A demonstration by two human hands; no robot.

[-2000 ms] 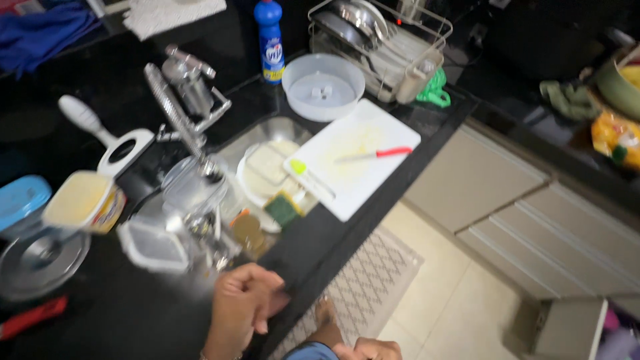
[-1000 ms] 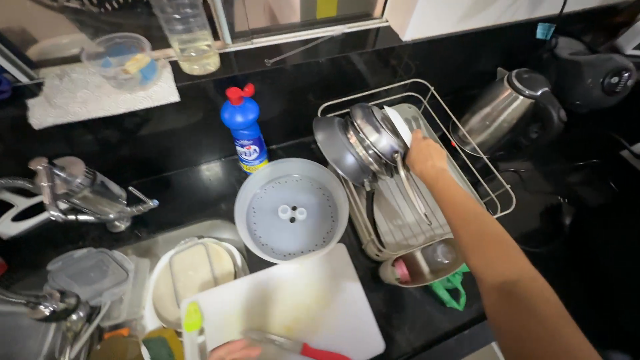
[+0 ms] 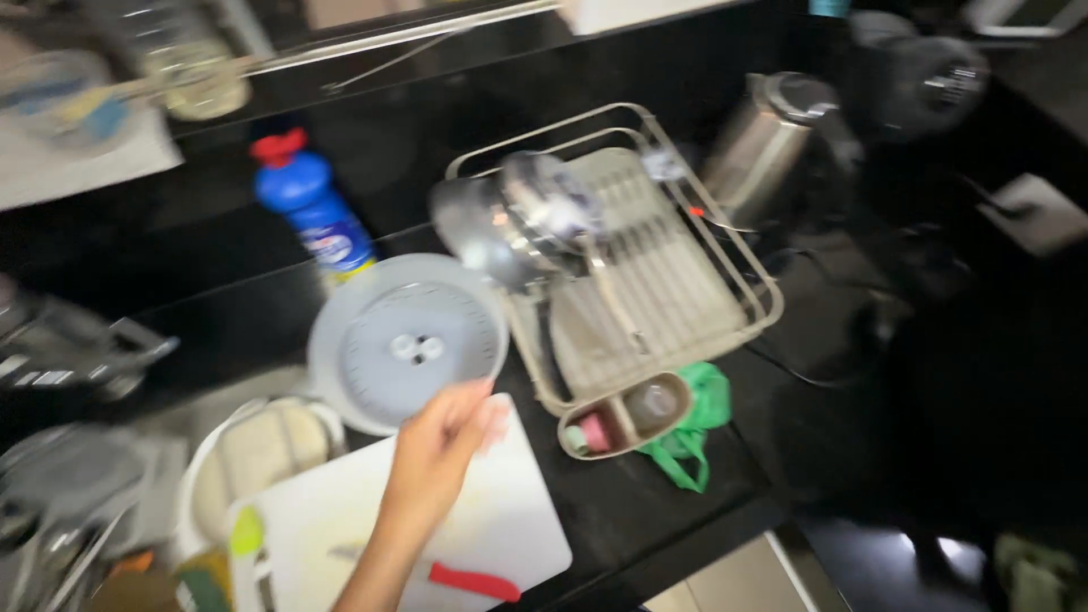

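My left hand (image 3: 446, 429), blurred, hovers above the upper edge of a white cutting board (image 3: 484, 510), close to the rim of a round, light plastic basin (image 3: 416, 348). Its fingers are loosely bent, and nothing shows in them. On the board lie a knife with a red handle (image 3: 474, 582), its blade partly behind my forearm, and a utensil with a lime-green end (image 3: 247, 531). My right hand is out of view. Metal pans (image 3: 510, 221) lean in a wire dish rack (image 3: 654, 280) up and to the right of my left hand.
A blue bottle with a red cap (image 3: 310, 200) stands behind the basin. Left are the faucet (image 3: 76, 348), a white bowl (image 3: 263, 463) in the sink and clear plastic containers (image 3: 76, 476). A utensil holder (image 3: 629, 416), green bag (image 3: 697, 425) and metal kettle (image 3: 769, 144) are right.
My right hand, which was at the pans in the rack, has left the view, and the white item beside it no longer shows there. My left hand has risen from near the knife toward the basin.
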